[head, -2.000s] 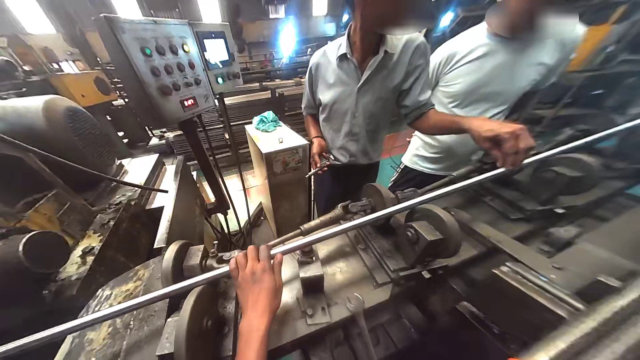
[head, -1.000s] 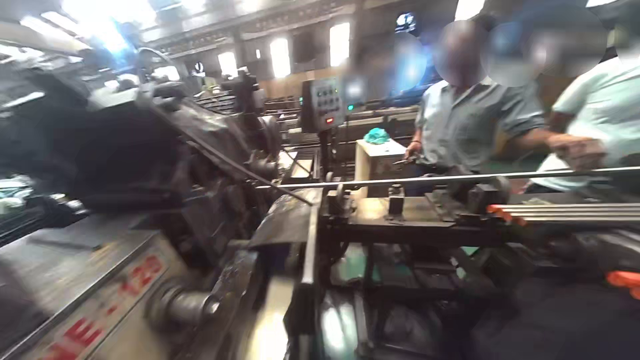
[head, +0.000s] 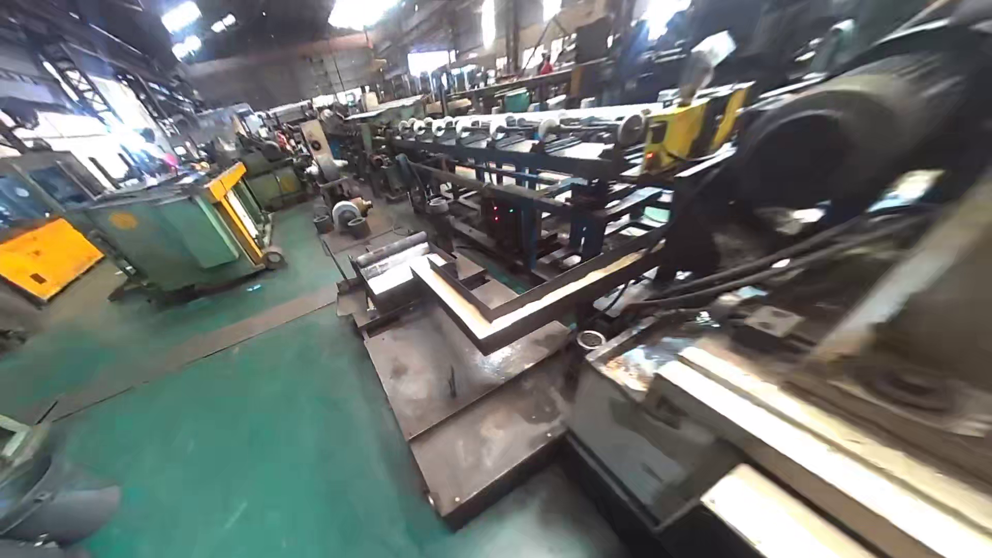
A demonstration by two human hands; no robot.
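Neither my left hand nor my right hand shows in the head view now. An angled metal channel frame (head: 484, 329) stands in the middle, above a low metal platform (head: 473, 387) on the floor. At the right is the bed of a large machine (head: 659, 434), with a big dark cylindrical housing (head: 821, 139) above it. A small round metal ring or cup (head: 590, 339) sits beside the bed's near corner.
A roller conveyor (head: 527, 155) runs back from the centre, beside a yellow machine part (head: 690, 139). At the left stand a green metal cabinet (head: 170, 240) and an orange panel (head: 46, 260). Green painted floor (head: 256, 449) spreads below them, and cables hang at the right.
The view has swung far away. The hand on the long metal bar, the control panel and two persons, all seen two seconds ago, are out of view.
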